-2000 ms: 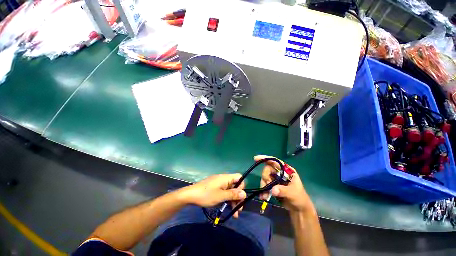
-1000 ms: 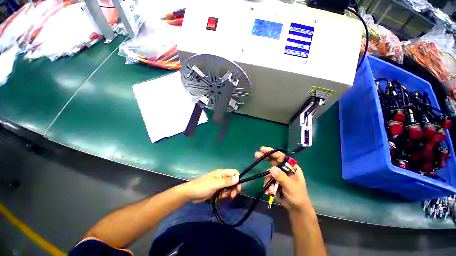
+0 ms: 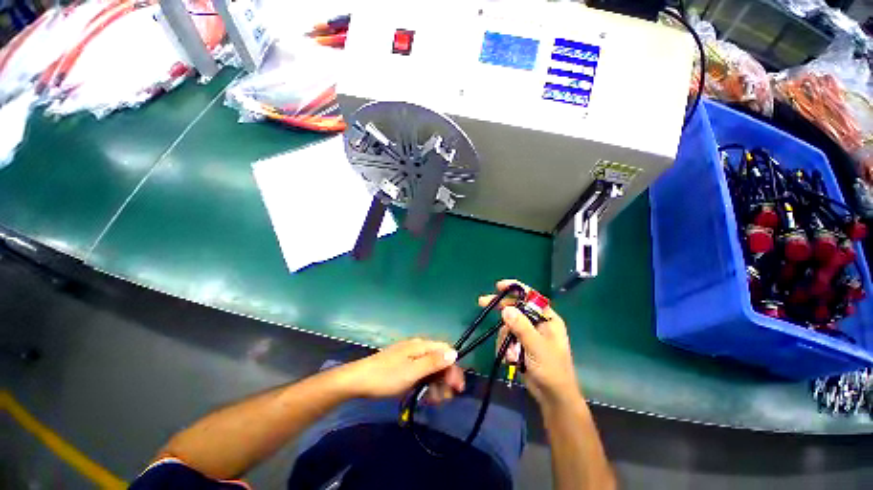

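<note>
A black cable assembly (image 3: 485,397) is held in loose loops between both hands, over the bench's front edge and my lap. My left hand (image 3: 421,368) is closed on the left side of the loops, with a yellow-marked end hanging below it. My right hand (image 3: 536,345) holds the right side, with the red connector (image 3: 538,301) showing at its top. Another yellow-marked end hangs below the right hand. The twist-tying machine's metal slot (image 3: 586,251) stands beyond the right hand, apart from the cable.
The beige winding machine (image 3: 517,105) has a grey winding disc (image 3: 412,158) on its front. A white paper sheet (image 3: 302,206) lies beside it on the green bench (image 3: 191,230). A blue bin (image 3: 699,258) of coiled cables with red connectors is at right. Bagged orange wires (image 3: 306,96) lie behind.
Compared with one second ago, my right hand and the red connector have moved slightly left, away from the tying slot. Two seconds ago the loops lay more to the right and the connector was lower.
</note>
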